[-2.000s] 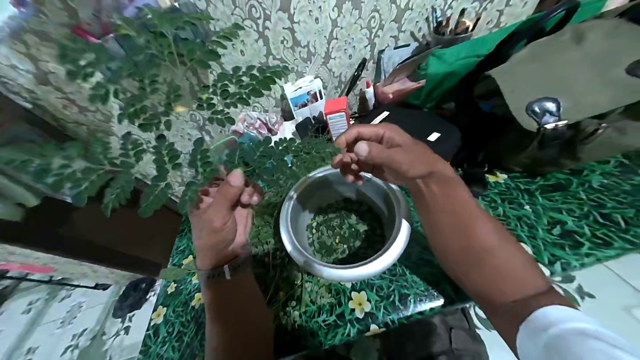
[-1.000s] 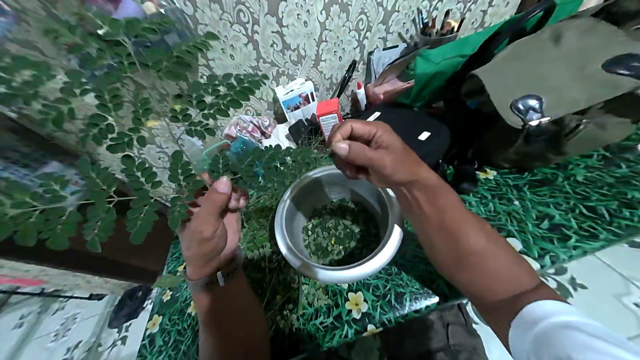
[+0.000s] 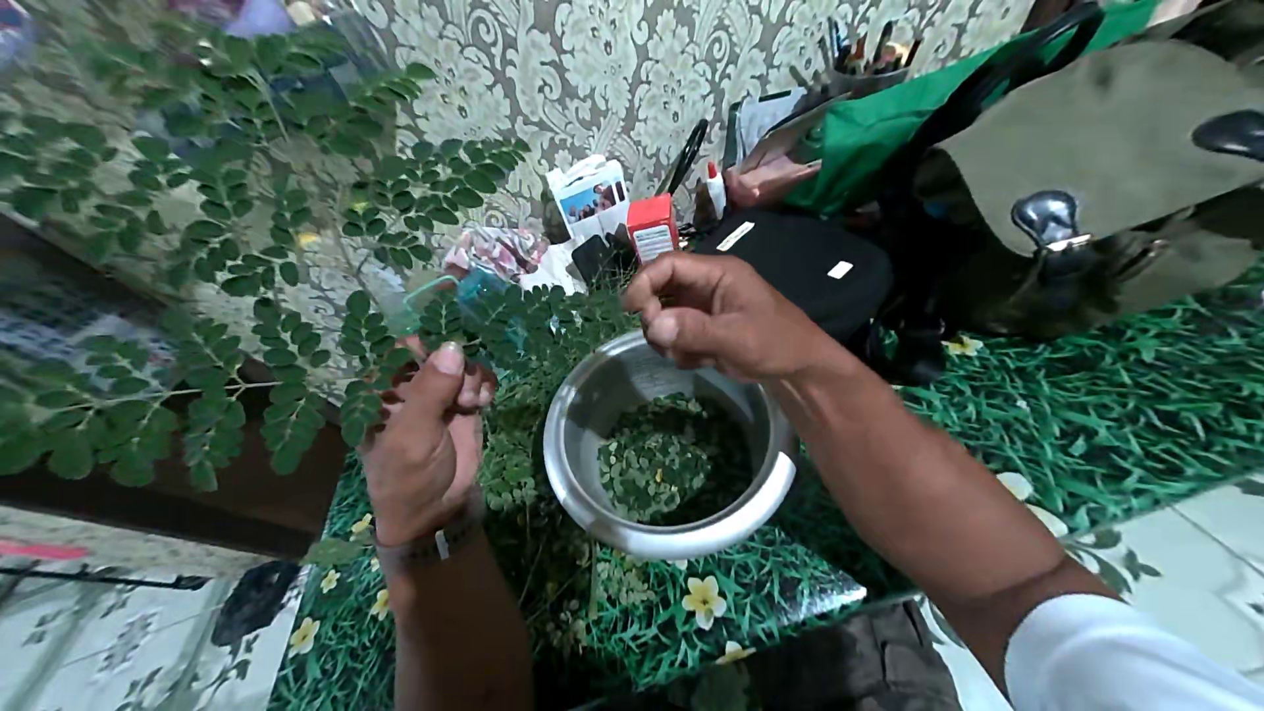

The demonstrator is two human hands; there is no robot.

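Observation:
My left hand (image 3: 425, 434), with a band at the wrist, is closed on the stem of a leafy branch (image 3: 286, 365) with small round leaflets, which spreads across the left of the view. Above the rim of a round metal pot (image 3: 671, 543) is my right hand (image 3: 721, 316), thumb and forefinger pinched together; whether a thin stalk is between them I cannot tell. Loose small green leaves (image 3: 657, 469) lie inside the pot. More leafy sprigs (image 3: 513, 434) lie between my left hand and the pot.
The pot stands on a table with a grass-and-flower print cover (image 3: 1066, 395). Behind it are a red and white box (image 3: 653, 227), a black round case (image 3: 810, 267), a glue bottle (image 3: 716, 193) and a pen holder (image 3: 869, 74). An olive bag (image 3: 1096, 158) stands at the right, beside a patterned wall.
My right hand has come down slightly toward the pot's rim, its fingers drawn closer together. My left hand stays at the branch, which has shifted.

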